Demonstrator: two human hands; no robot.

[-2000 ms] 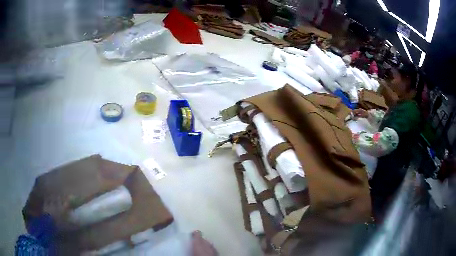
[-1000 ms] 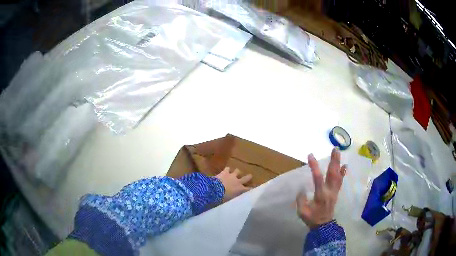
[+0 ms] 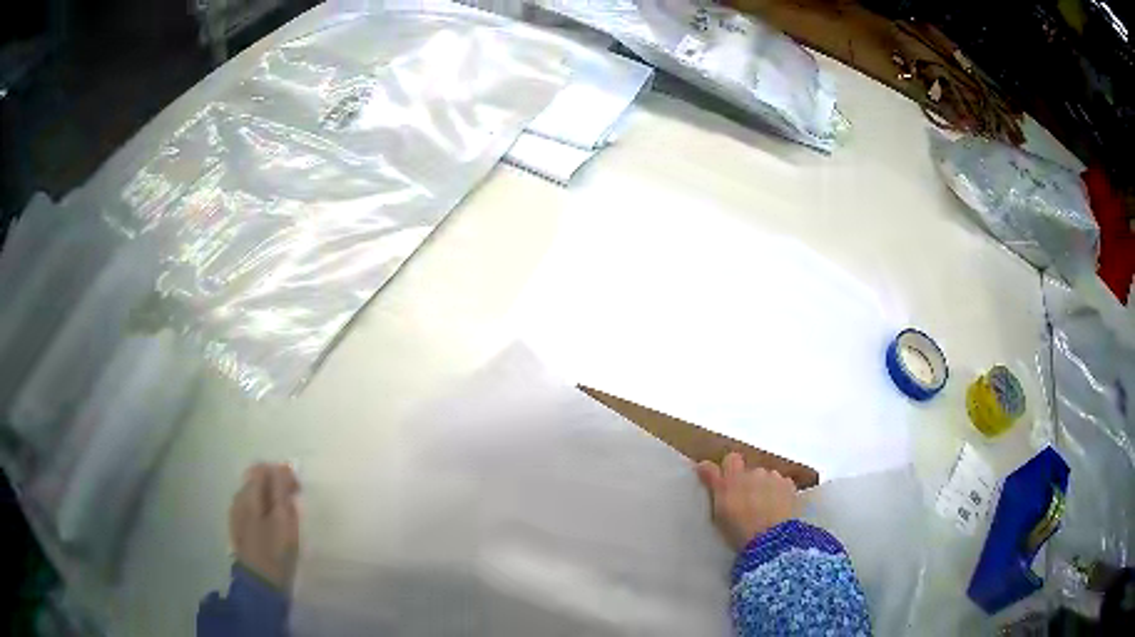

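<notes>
A thin white wrapping sheet (image 3: 535, 485) covers most of a brown handbag. Only a narrow brown strip of the handbag (image 3: 672, 429) shows along the sheet's upper right edge. More bright white sheet (image 3: 734, 311) lies flat beyond the strip. My right hand (image 3: 751, 498) has its fingers closed on the sheet's edge at the brown strip. My left hand (image 3: 265, 523) is slightly blurred, with curled fingers, at the sheet's left side; whether it grips the sheet cannot be told.
Clear plastic bags (image 3: 336, 187) lie at the upper left, with folded white sheets (image 3: 560, 137) beside them. A blue tape roll (image 3: 917, 365), yellow tape roll (image 3: 996, 399), label sheet (image 3: 966, 489) and blue dispenser (image 3: 1021, 529) are at right. A wrapped packet (image 3: 734, 62) lies at the back.
The white sheet now covers the handbag except for the strip. My left hand has moved from the handbag to the left. My right hand has come down from the air onto the sheet's edge.
</notes>
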